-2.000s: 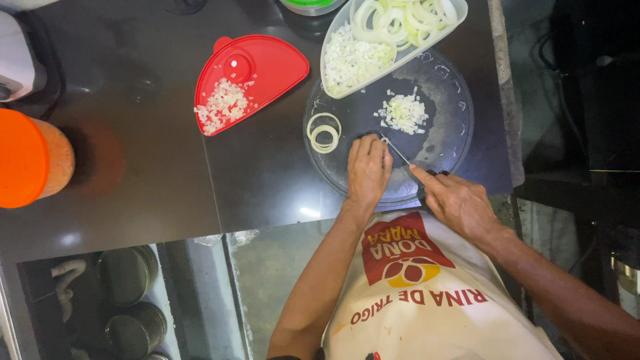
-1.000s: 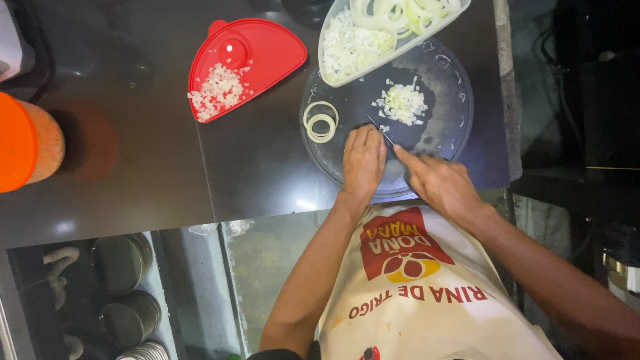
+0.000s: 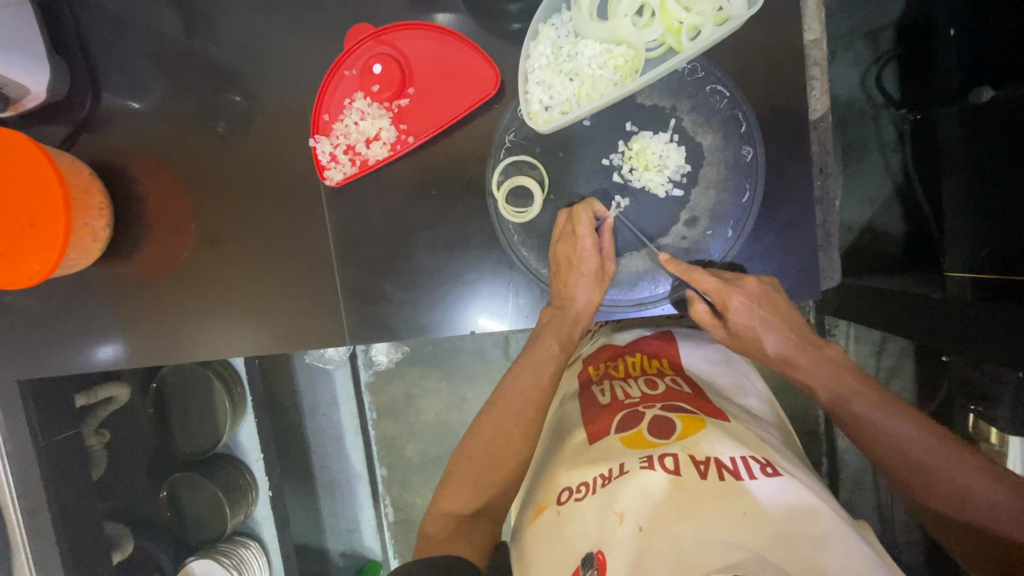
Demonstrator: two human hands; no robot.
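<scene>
My right hand [image 3: 740, 308] grips the dark handle of a small knife [image 3: 638, 233], its index finger along the back of the blade. The blade tip meets a few bits of cut onion [image 3: 618, 205] at the fingertips of my left hand [image 3: 582, 254], which pinches a piece mostly hidden by the fingers. Both hands are over the near part of a round dark board [image 3: 576, 160]. A pile of diced onion [image 3: 652, 162] lies beyond the blade, and onion rings [image 3: 520, 190] lie left of my left hand. A translucent container [image 3: 632, 98] of diced and ringed onion overlaps the board's far edge.
A red plastic lid [image 3: 448, 72] with finely diced pale pieces [image 3: 358, 136] lies left of the board. An orange-lidded tub [image 3: 32, 208] stands at the far left of the dark counter [image 3: 240, 272]. Below the counter are round pans [image 3: 210, 496] and stacked plates [image 3: 232, 558].
The knife blade has changed its angle slightly beside my left fingertips. Both hands stay at the near part of the board, and the rings and diced pile remain in place.
</scene>
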